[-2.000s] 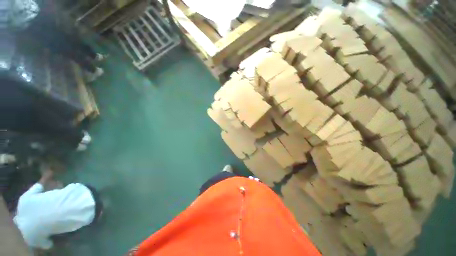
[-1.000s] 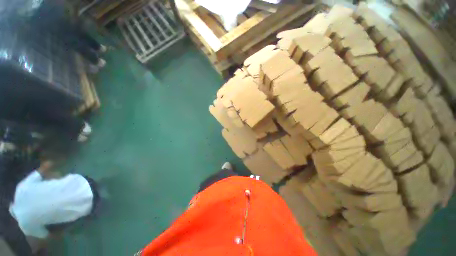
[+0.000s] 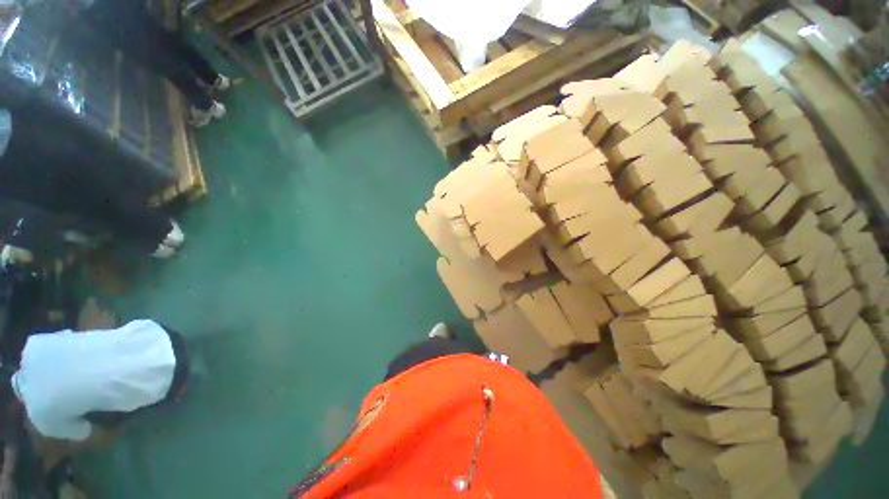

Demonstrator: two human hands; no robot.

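Observation:
A large stack of part-folded tan cardboard blanks (image 3: 673,214) lies to the right in overlapping, shingle-like rows. Raised folded box sections stand up from its flat, notched flaps. Its near left part, beside my orange clothing (image 3: 478,429), has looser pieces with dark gaps between them. One shoe tip of mine shows on the floor just beyond the clothing. My left hand and my right hand are not in the picture.
Green floor (image 3: 283,253) runs left of the stack. A person in a white top (image 3: 97,375) is low at the left. Dark wrapped goods (image 3: 88,107) stand upper left, with other people's legs beside them. A slatted pale frame (image 3: 317,58) and a wooden crate (image 3: 487,73) are at the top.
The view has shifted slightly, so the stack, crate and slatted frame sit a little further right. The person in white is more bent over. No hand has appeared.

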